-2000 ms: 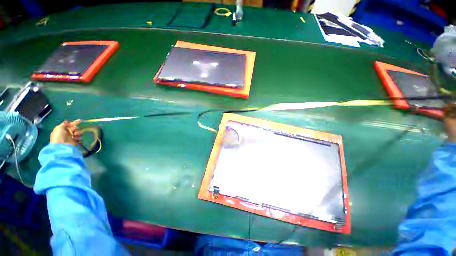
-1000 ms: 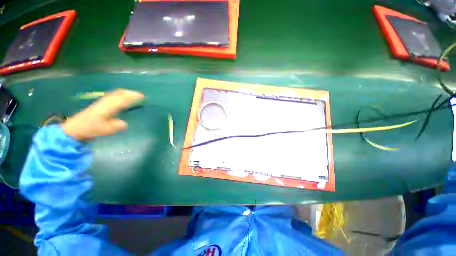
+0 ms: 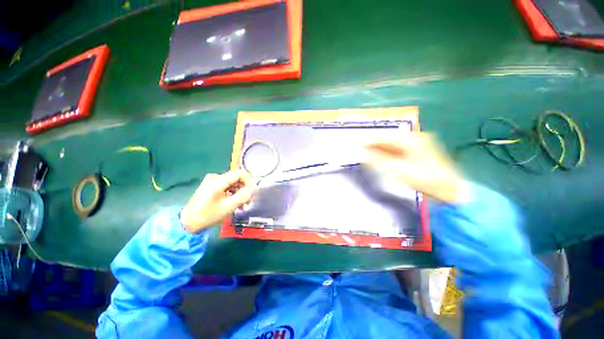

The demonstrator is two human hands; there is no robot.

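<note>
A dark, shiny panel (image 3: 331, 205) lies in a red-orange tray (image 3: 331, 115) on the green bench in front of me. A thin black strip (image 3: 304, 171) stretches above the panel between my hands. My left hand (image 3: 222, 200) pinches its left end at the tray's left side. My right hand (image 3: 420, 165) is blurred over the panel's right part, at the strip's other end; its fingertips are too blurred to tell their grip. A pale ring (image 3: 261, 159) shows on the panel's upper left.
A tape roll (image 3: 88, 195) and a curled strip (image 3: 152, 169) lie left. Looped strips (image 3: 561, 140) lie right. Other panels in trays (image 3: 232, 43) sit farther back. A blue fan (image 3: 20, 215) is far left. A bin with yellow scraps (image 3: 452, 291) is below the bench edge.
Both hands have moved inward over the panel, the right one from the far right edge. The long strip across the panel is gone from there; a shorter stretch now spans the hands.
</note>
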